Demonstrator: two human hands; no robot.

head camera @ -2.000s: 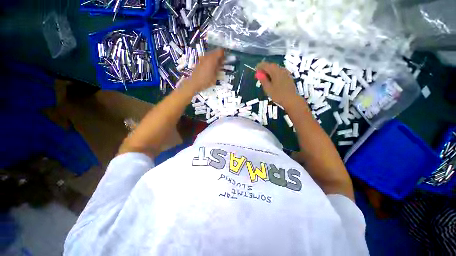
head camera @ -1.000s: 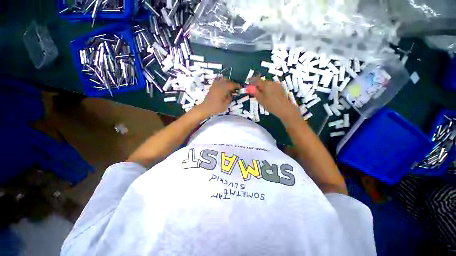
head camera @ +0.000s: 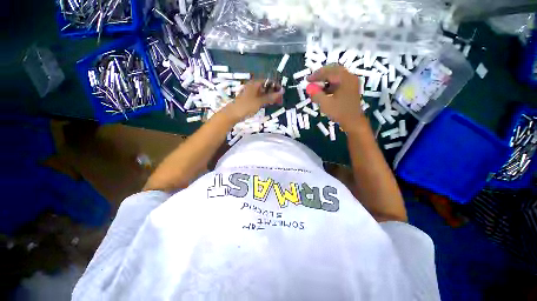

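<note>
My left hand (head camera: 254, 99) is over the white pile, thumb and fingers close together around a small dark and silvery piece, too blurred to name. My right hand (head camera: 342, 94), with a red-pink finger cover (head camera: 314, 89), is a little to its right, fingers curled. A pale bit shows at its fingertips; I cannot tell if it is held or lies behind. The hands are apart. White sleeves (head camera: 370, 67) lie loose around and beyond both hands. Metal tubes (head camera: 171, 50) lie in a heap to the left.
Blue trays of metallic pieces (head camera: 121, 84) stand at left, another (head camera: 521, 147) at far right. A clear bag (head camera: 253, 29) lies behind the piles. A clear box (head camera: 425, 85) and a flat blue tray (head camera: 452, 156) are at right. A small clear container (head camera: 43, 72) is at far left.
My hands came together over the white sleeves a second ago and are now apart again. My right hand has moved right and slightly away from me. The camera view has shifted.
</note>
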